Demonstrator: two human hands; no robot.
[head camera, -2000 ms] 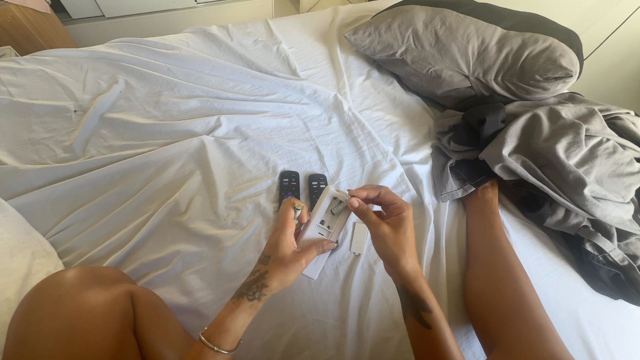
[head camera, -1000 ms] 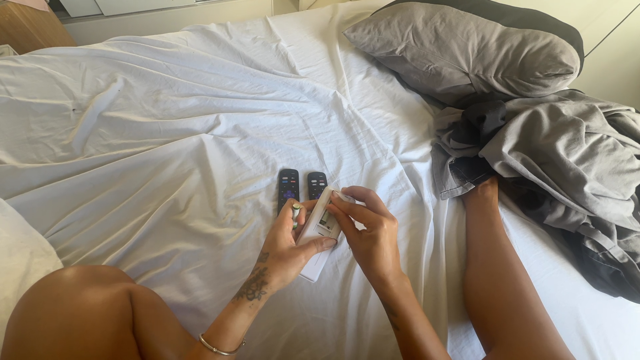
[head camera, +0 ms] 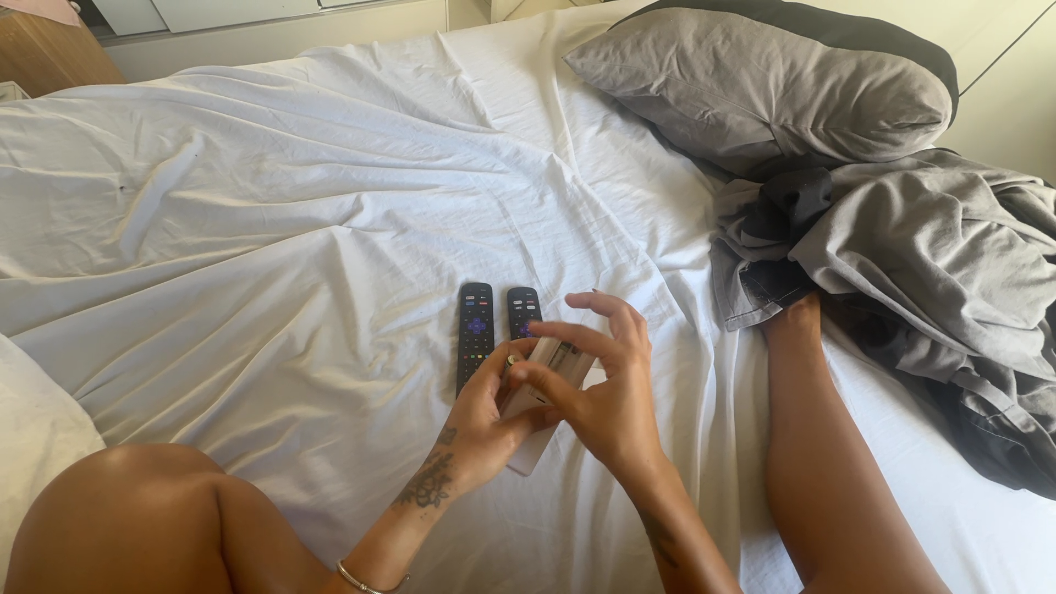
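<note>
My left hand (head camera: 483,421) is closed around a white handheld device (head camera: 528,450), probably a remote control, with an open compartment on its upper part. Over that compartment is my right hand (head camera: 606,384), thumb and forefinger near its upper end and the other fingers raised; whether it grips anything is unclear from the blur. A small round metallic thing (head camera: 512,360) shows by the left fingers. Just beyond the hands lie two black remote controls, one on the left (head camera: 476,330) and one on the right (head camera: 523,305), partly covered by my fingers. A white piece (head camera: 594,377) shows behind my right hand.
A wrinkled white sheet (head camera: 330,272) covers the bed. At the upper right lies a grey pillow (head camera: 767,82), with a crumpled grey and black cloth (head camera: 916,247) below it. My bent knee (head camera: 124,511) is at the lower left, my other leg (head camera: 833,462) at the right.
My right hand's fingers were pinched together over the white device one second ago and are now more spread. The left hand has kept its hold on the device.
</note>
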